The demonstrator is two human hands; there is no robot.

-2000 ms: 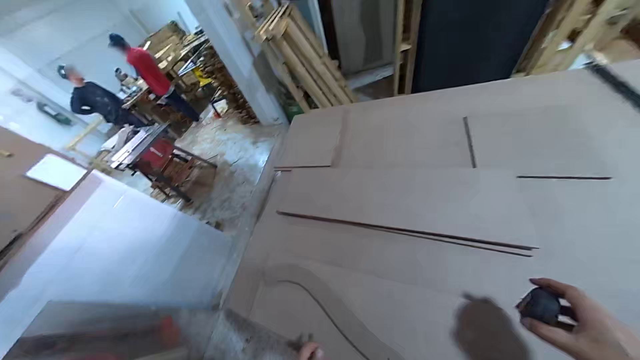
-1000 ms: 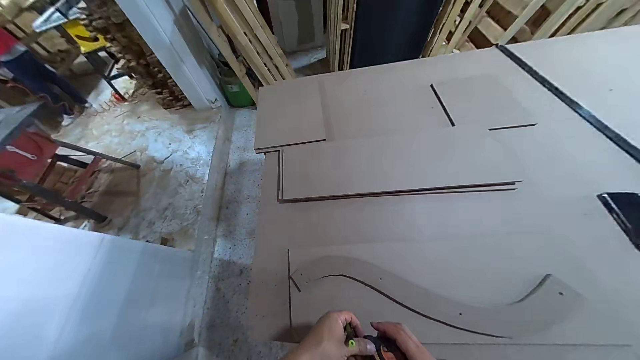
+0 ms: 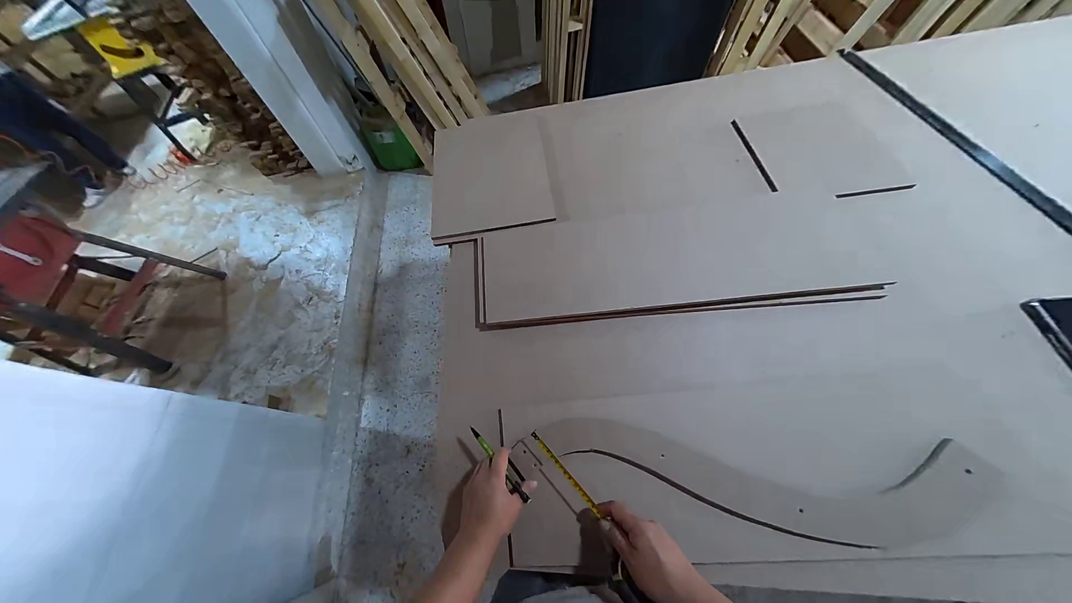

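Note:
My left hand [image 3: 492, 496] holds a green and black marking pencil [image 3: 483, 444] together with another dark, slim tool, near the left edge of a large flat board [image 3: 670, 360]. In my right hand [image 3: 649, 548] is a tape measure, its case mostly hidden by the fingers. The yellow tape measure blade [image 3: 568, 476] extends from it up and left over the board, its tip close to the narrow end of a curved, S-shaped sheet piece [image 3: 754, 469]. A dark curved line runs along that piece. Thin, flat rectangular sheets [image 3: 670, 268] lie farther back on the board.
A concrete floor [image 3: 398, 335] runs along the board's left side. A white panel [image 3: 159, 486] stands at lower left. Beyond are a red machine stand [image 3: 42, 260], a person's legs [image 3: 59, 126], a green container [image 3: 389, 142] and leaning wooden frames [image 3: 410, 59]. A black strip [image 3: 963, 142] crosses the board.
The yellow tape blade is now drawn out; no blade showed one second ago. My hands, close together then, are now apart. Two seconds ago my right hand held a dark round object.

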